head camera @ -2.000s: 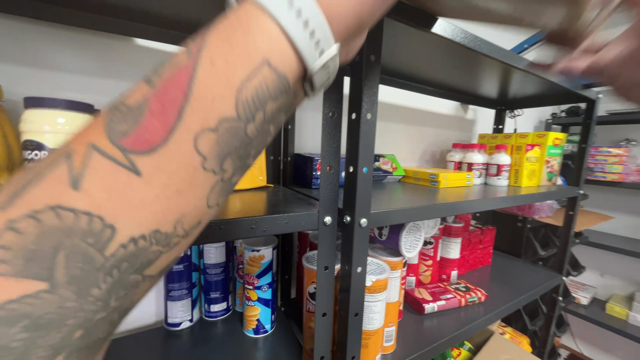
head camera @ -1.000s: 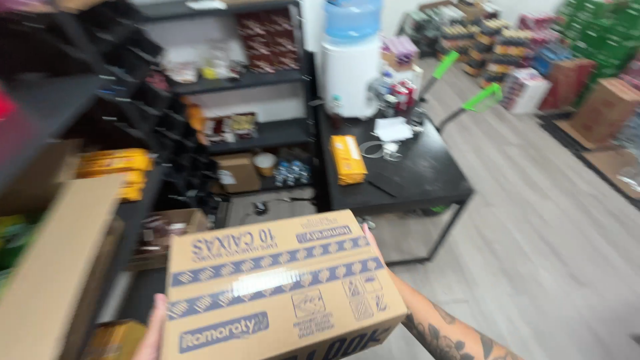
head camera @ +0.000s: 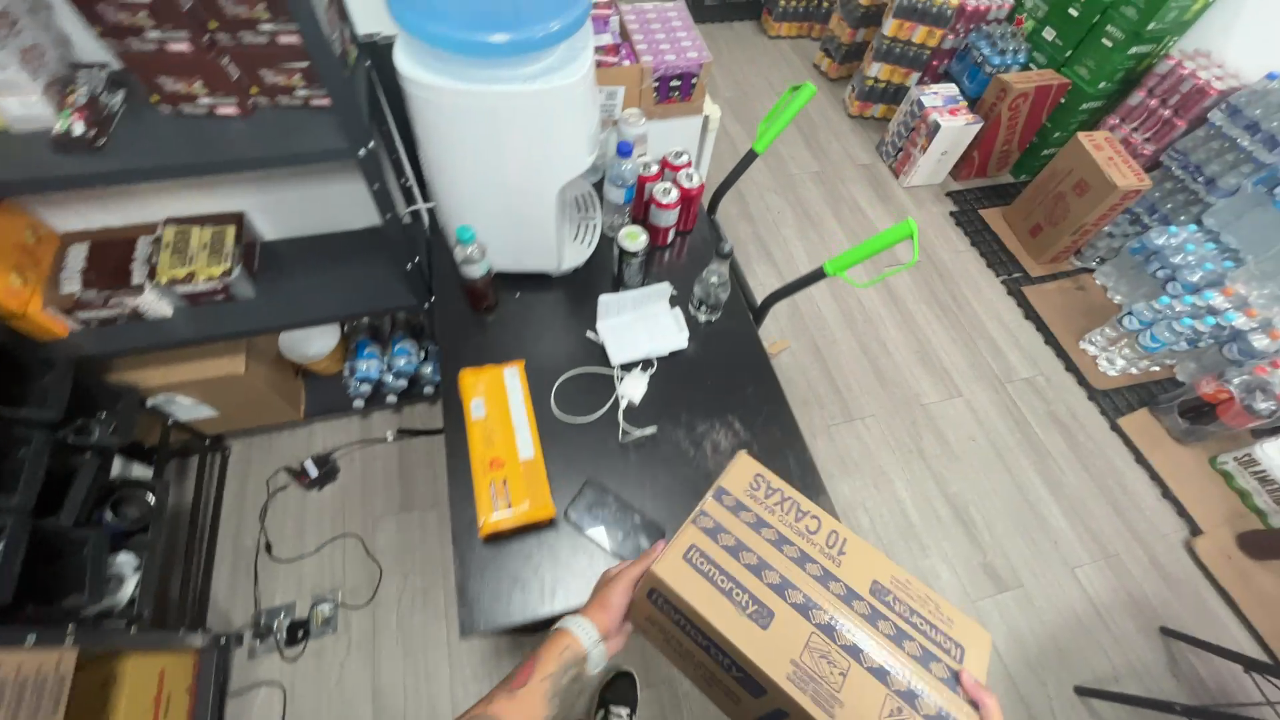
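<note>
A taped cardboard carton [head camera: 810,610] is held between my two hands at the lower right, tilted, with one corner over the near right part of the black table [head camera: 530,590]. My left hand [head camera: 622,598], with a pale watch on the wrist, grips the carton's left end. Of my right hand [head camera: 980,695] only fingertips show, on the carton's right end. Close to my left hand a dark smartphone [head camera: 612,520] lies on the table. An orange package [head camera: 506,448] lies left of the phone. Behind them are a white charger with its cable [head camera: 632,385] and crumpled white paper [head camera: 642,322].
A white water dispenser [head camera: 495,150], red cans [head camera: 664,213] and bottles stand at the table's back. Two green handles [head camera: 870,250] jut beside its right edge. Black shelves [head camera: 300,285] stand left; a cable [head camera: 320,545] trails on the floor. Packed bottles [head camera: 1190,310] line the right.
The view has swung from the shelves to the table. The carton, in both hands one second ago, is now at the lower right, beside the table's near end.
</note>
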